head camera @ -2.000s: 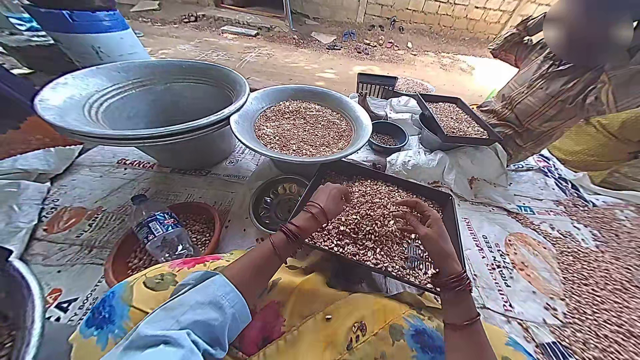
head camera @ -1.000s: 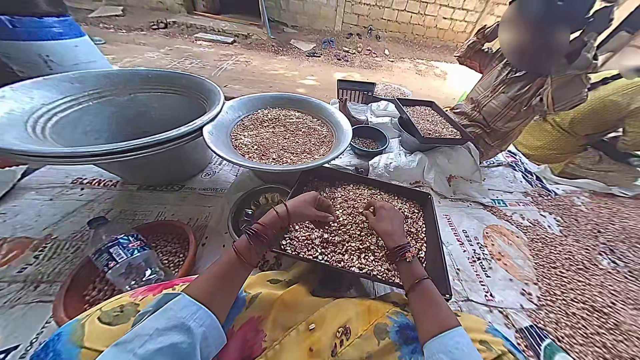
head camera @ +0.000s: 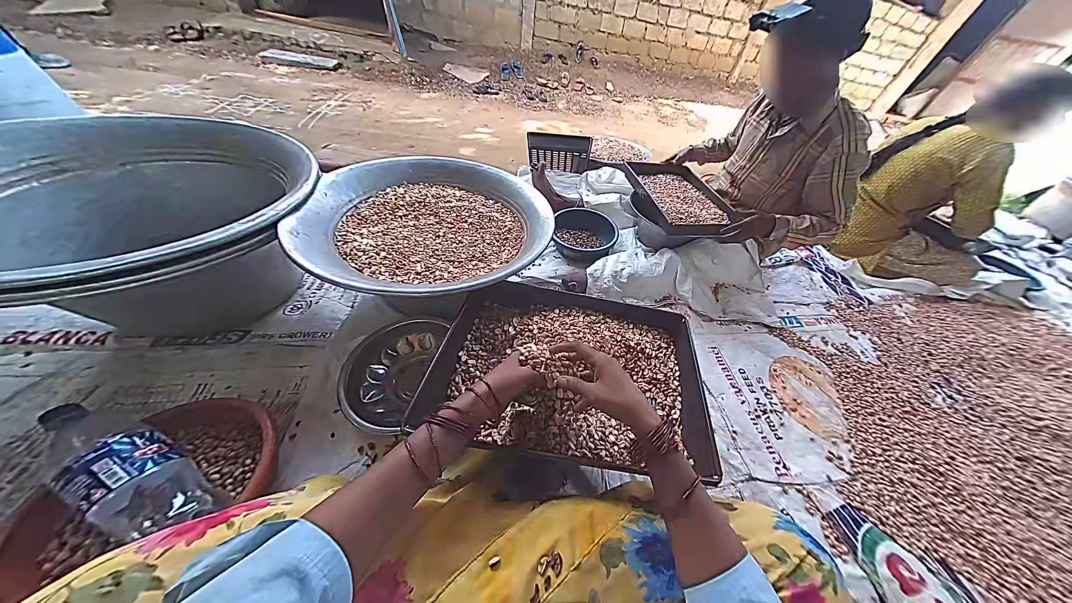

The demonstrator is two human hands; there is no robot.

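Observation:
Before me a dark rectangular tray (head camera: 702,419) holds a thick layer of pale and reddish-brown split nuts or seeds (head camera: 620,331). My left hand (head camera: 519,381) is low over the middle of the tray, cupped around some of the pieces. Just right of it, my right hand (head camera: 605,389) has its fingers curved towards the left hand, with pieces by the fingertips; whether it grips any is unclear. Left of the tray lies a round metal plate with cups (head camera: 377,377), with a few pale pieces in it. Behind the tray stands a wide metal basin (head camera: 519,251) of similar pieces.
Large nested metal basins (head camera: 167,293) stand left. A clay bowl (head camera: 266,444) of nuts and a plastic bottle (head camera: 134,477) are near my left arm. A small dark bowl (head camera: 607,243) stands beyond. A co-worker (head camera: 787,167) holds another tray (head camera: 729,209); another person (head camera: 930,193) sits right. Nuts (head camera: 946,402) cover the right-hand sheet.
My hands were wide apart over the tray, then drew closer with bent fingers; now they nearly meet above the pieces. The co-worker's hands on the other tray have come into view.

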